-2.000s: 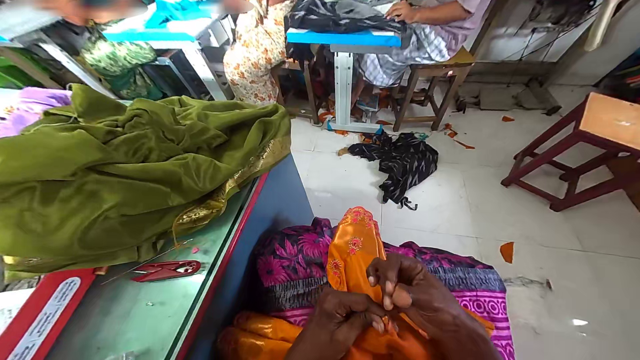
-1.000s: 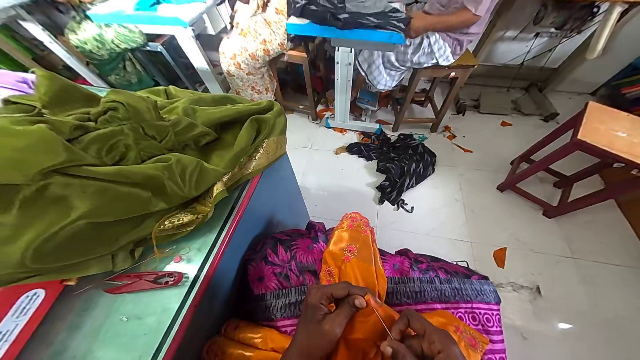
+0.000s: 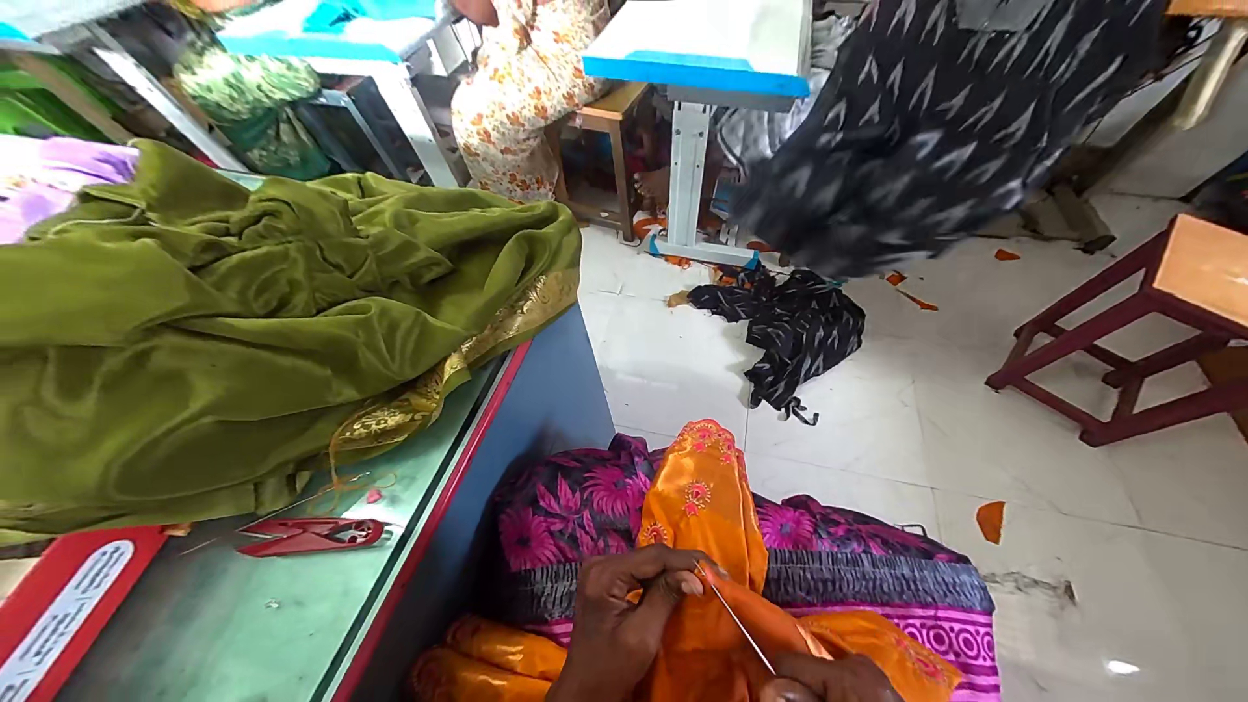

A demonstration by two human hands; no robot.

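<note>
Orange satin fabric [image 3: 698,487] with pink embroidered flowers lies across the lap, over purple and black patterned cloth [image 3: 877,575]. My left hand [image 3: 634,609] pinches a fold of the orange fabric between thumb and forefinger. Lower and to the right, my right hand [image 3: 829,678] is partly cut off by the bottom edge, its fingers closed near the lower end of a thin needle or thread [image 3: 736,619] that slants up to the left fingertips. Red thread snips [image 3: 312,536] rest on the glass-topped counter at left, beside a heap of olive green fabric [image 3: 292,322] with a gold border.
The counter's red-trimmed edge [image 3: 439,517] runs close to my left side. Ahead are a blue-edged worktable [image 3: 697,73], a seated person in floral clothing [image 3: 517,97], and black patterned cloth [image 3: 916,146] held up. More black cloth [image 3: 804,331] lies on the floor. A maroon stool [image 3: 1121,366] stands right.
Across the worktable, the black patterned cloth has been lifted off the top and now hangs to the right of it. My hands were close together two seconds ago; now they are apart, the right one lower.
</note>
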